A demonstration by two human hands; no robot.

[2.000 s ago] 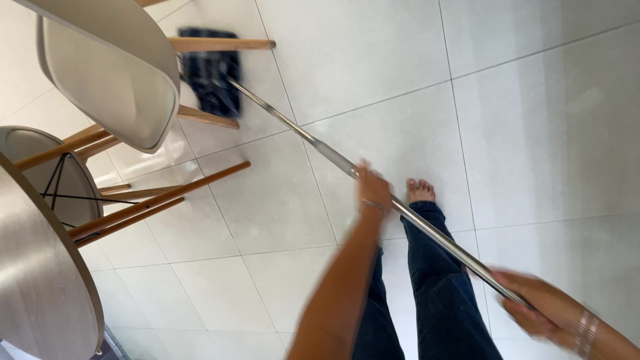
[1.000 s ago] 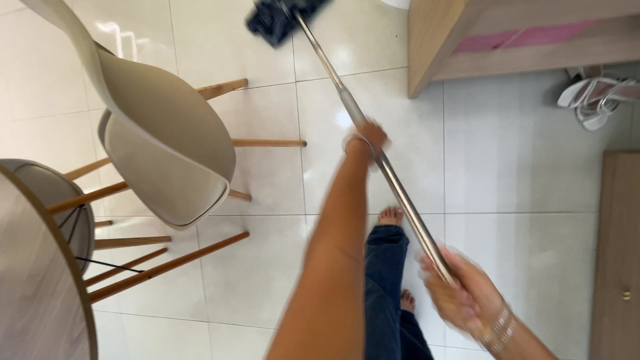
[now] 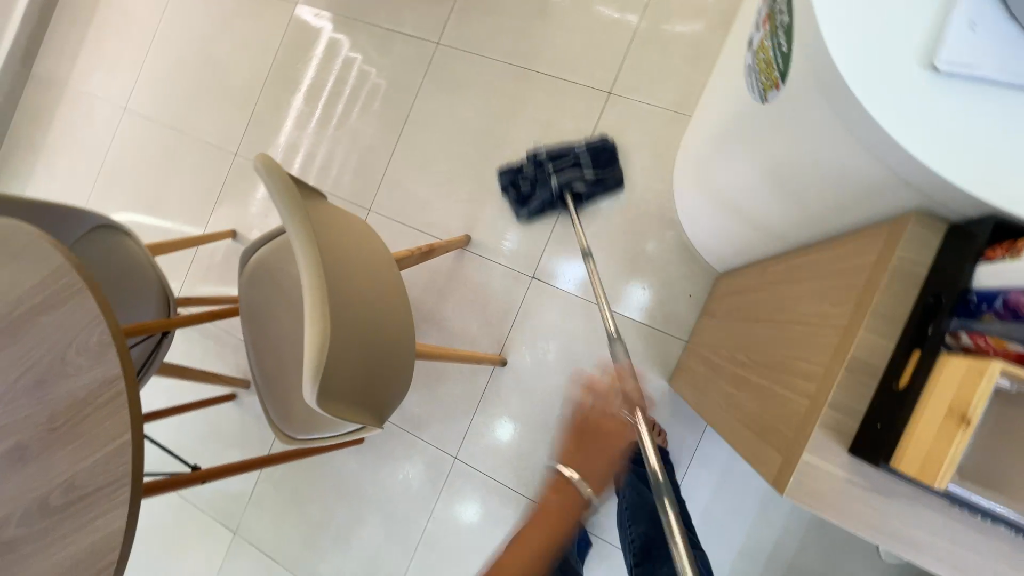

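Note:
A flat mop with a dark cloth head (image 3: 562, 178) lies on the pale tiled floor, above the middle of the view. Its metal handle (image 3: 668, 512) runs down and to the right, past my leg in dark blue jeans. My left hand (image 3: 606, 420), blurred and with a bracelet at the wrist, is wrapped around the middle of the handle. The handle's lower end leaves the view at the bottom edge, and my right hand is out of sight.
Beige chairs (image 3: 364, 320) with wooden legs stand at the left beside a round wooden table (image 3: 64, 400). At the right are a rounded white counter (image 3: 784, 160) and a wooden cabinet (image 3: 800, 344) with a black tray and packets. Tiled floor lies between them.
The view has shifted a lot. The mop head, earlier among the chair legs, is now on the floor between chair and white counter. My right hand has left the view.

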